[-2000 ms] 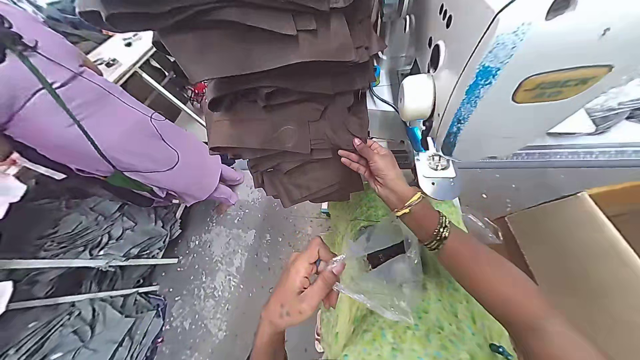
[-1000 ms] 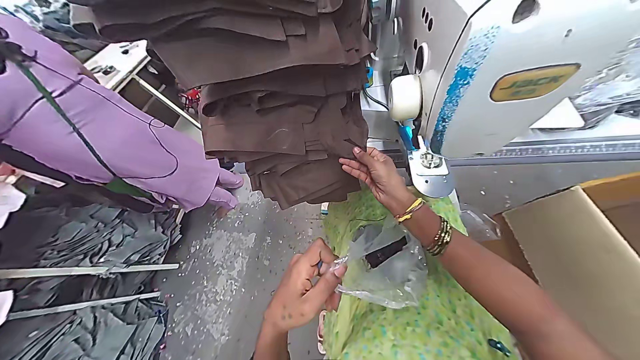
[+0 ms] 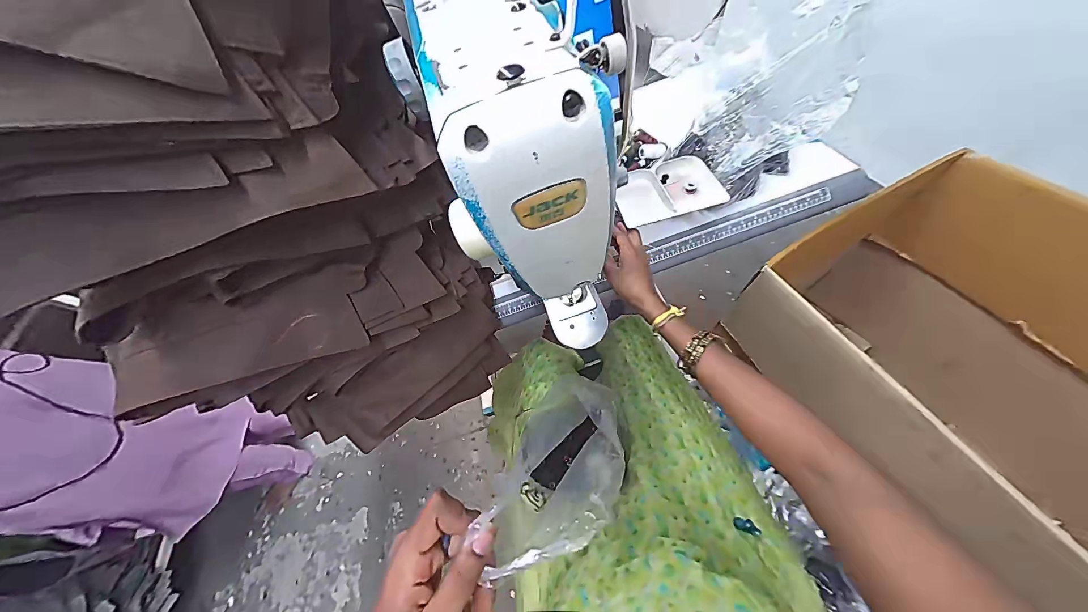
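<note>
Low in the view, my left hand [image 3: 446, 552] pinches the edge of a clear plastic bag [image 3: 578, 501] between thumb and fingers. The bag lies over the green patterned cloth on my lap [image 3: 680, 476], and a dark strip [image 3: 563, 455] shows inside it. My right hand [image 3: 629, 268] reaches to the right side of the white Jack sewing machine head [image 3: 531, 144], near the table's ruled edge. Its fingertips are partly hidden by the machine, so what they touch cannot be told.
Stacked brown fabric pieces [image 3: 255, 255] overhang at the left. An open cardboard box [image 3: 858, 365] stands at the right. A white tray [image 3: 688, 187] with small parts lies behind the machine, beside clear plastic sheeting [image 3: 790, 76]. A person in purple clothing [image 3: 76, 450] is at the lower left.
My right hand has left the brown fabric stack and moved to the machine's right side. My left hand still holds the plastic bag. The view has swung right.
</note>
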